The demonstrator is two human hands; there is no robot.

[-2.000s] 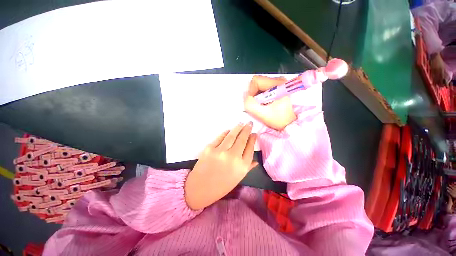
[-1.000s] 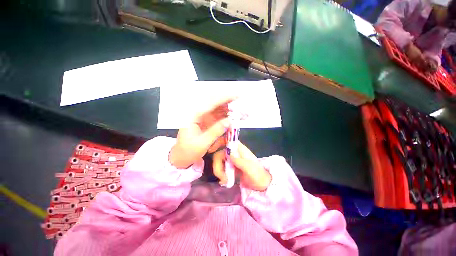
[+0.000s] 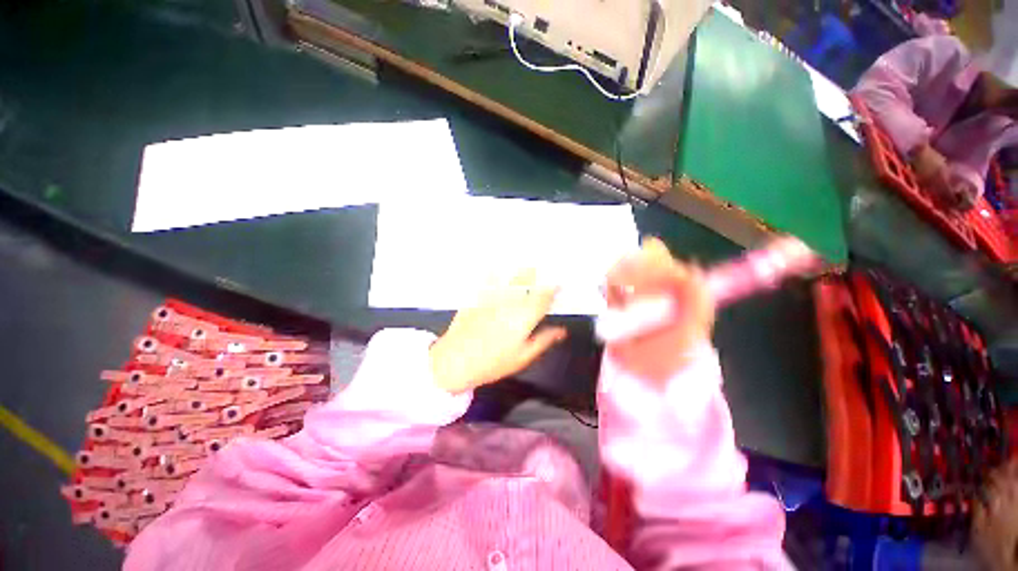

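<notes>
A white paper sheet (image 3: 435,257) lies on the dark green bench in front of me. My left hand (image 3: 497,335) lies palm down over its lower edge, fingers apart, holding nothing. My right hand (image 3: 659,301) is blurred at the sheet's right edge and grips a thick pink-white pen (image 3: 765,271), which points out to the right. The pen's writing tip cannot be made out. A second white paper strip (image 3: 296,173) lies to the upper left, its right end meeting the first sheet.
A red tray of pinkish parts (image 3: 195,402) is at lower left. A cream-white box (image 3: 580,34) with a white cable is at the top. A green raised board (image 3: 759,145) is at upper right. Red trays of black parts (image 3: 865,390) stand right. A person in pink (image 3: 921,100) works beyond.
My hands, together on the upright pen one second ago, are now apart. My left hand is back on the sheet; my right hand has moved right with the pen tilted sideways.
</notes>
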